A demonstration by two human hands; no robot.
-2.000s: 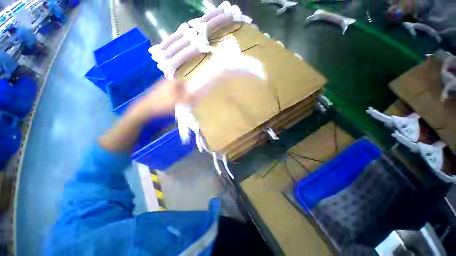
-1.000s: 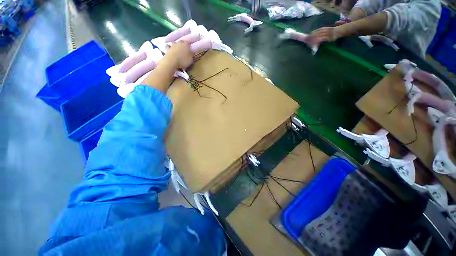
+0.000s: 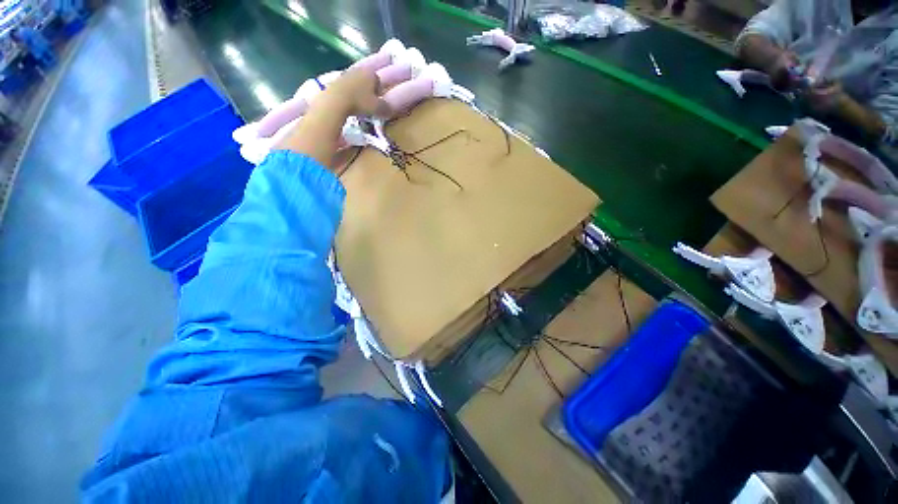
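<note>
My left hand [image 3: 345, 103], bare with a blue sleeve, is at the far left corner of a cardboard stack [image 3: 473, 226]. Its fingers are closed over the pink-and-white headband assemblies [image 3: 409, 94] lined along the stack's far edge. A white split end [image 3: 364, 133] shows under the palm, with thin dark wires [image 3: 428, 162] spread over the cardboard. The fingertips are partly hidden among the arcs. More white ends [image 3: 418, 382] stick out at the stack's near side. My right hand is not in view.
Blue bins [image 3: 187, 167] stand left of the bench. A blue tray [image 3: 630, 374] with a patterned sheet [image 3: 689, 418] lies right of the stack. More headbands [image 3: 788, 320] and cardboard [image 3: 778, 202] are at right. Another person's hands [image 3: 788, 74] hold a part across the green conveyor [image 3: 591, 118].
My left hand has moved from above the stack's left side to the headbands at its far edge and closed there. The view has shifted. The other person's hands have moved right.
</note>
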